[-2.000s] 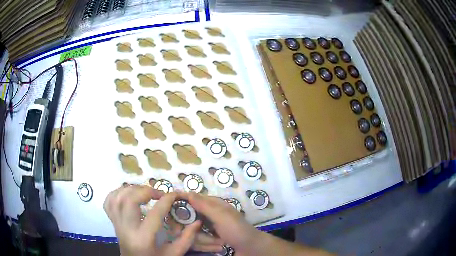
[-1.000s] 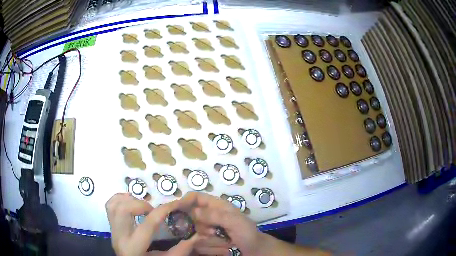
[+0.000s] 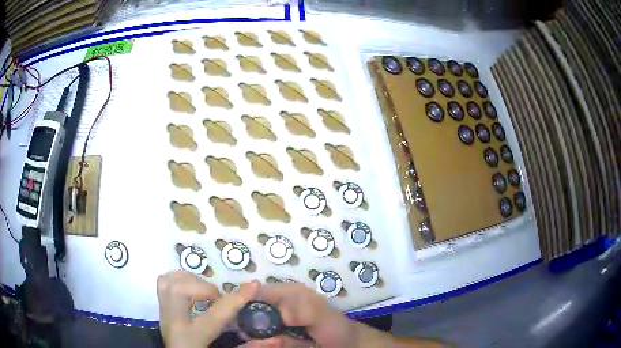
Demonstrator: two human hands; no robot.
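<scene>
My left hand [image 3: 189, 307] and my right hand [image 3: 314, 314] are together at the bottom edge. Their fingers hold one speaker driver [image 3: 263, 319] between them, dark rim and greyish centre showing. A dark part shows under my right fingers; I cannot tell what it is. The white foam packing tray [image 3: 286, 225] lies just beyond my hands. Its far rows of cut-outs are empty and show brown. Silver-ringed discs [image 3: 278, 249] sit in its nearer cut-outs, and my hands partly cover the nearest row.
Right of the foam, a brown cardboard sheet [image 3: 456, 183] in a clear tray bears dark-faced discs. Ribbed cardboard dividers [image 3: 545, 136] stand at the far right. At left are a handheld meter [image 3: 35, 170], wires, a tan board [image 3: 92, 204], a loose disc [image 3: 116, 254] and a green label [image 3: 109, 49].
The held disc has turned from its silver-ringed face through a tilt to a dark-rimmed view. Both hands stay together around it and have moved slightly lower. The camera view has shifted a little.
</scene>
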